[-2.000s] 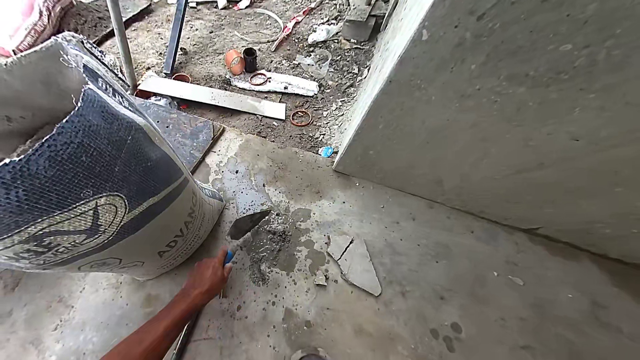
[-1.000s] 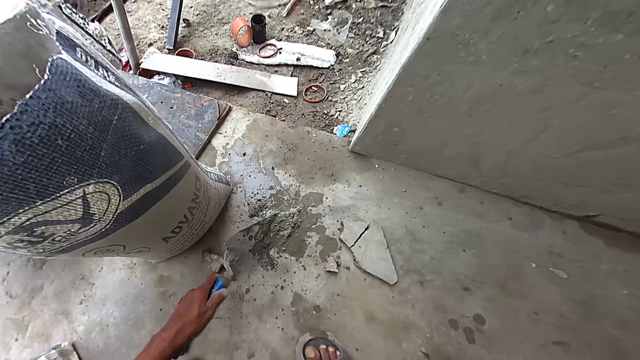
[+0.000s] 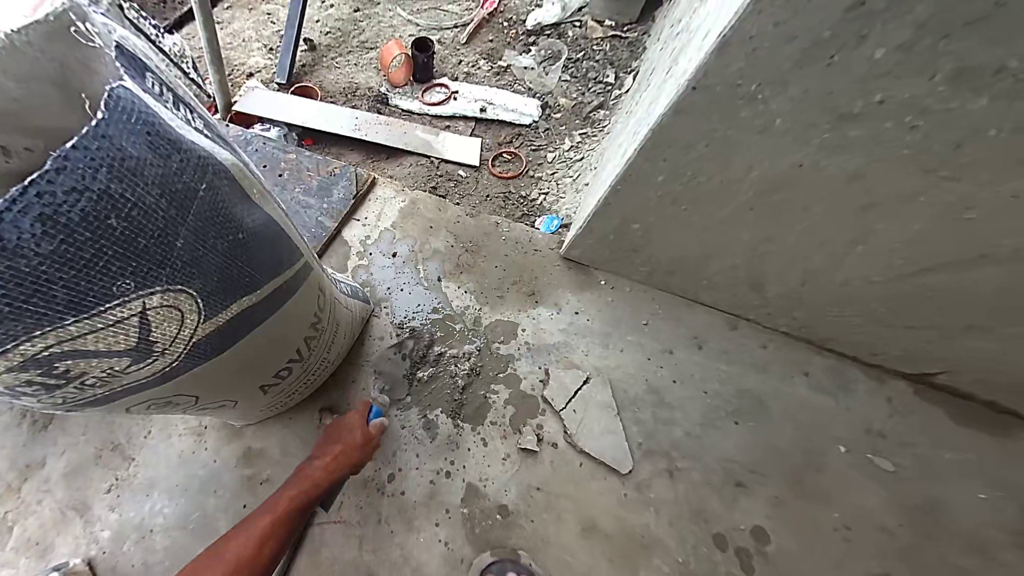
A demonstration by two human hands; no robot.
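Observation:
My left hand [image 3: 350, 438] is closed around the blue handle of a pointed trowel [image 3: 394, 370], to the right of the cement sack's base. The trowel's blade lies low against a small heap of wet grey mortar [image 3: 452, 376] on the concrete floor; mortar partly hides its tip. Wet patches surround the heap. A cracked, flat grey fragment [image 3: 598, 422] is on the floor to the right, with a small chip [image 3: 528, 438] beside it. The large woven cement sack [image 3: 152, 216] stands open-topped at the left. My right hand is not in view.
A concrete wall [image 3: 800, 184] rises at the right. Beyond the slab's edge are a pale flat strip [image 3: 360, 128], an orange ring [image 3: 507, 164], pipe pieces [image 3: 422, 59] and rubble. A dark board [image 3: 300, 180] lies behind the sack. A foot [image 3: 506, 564] shows at the bottom edge.
Two seconds ago the trowel blade was tilted up, dark, over the left of the mortar; it now lies flatter against the heap. My left hand stays shut on the handle.

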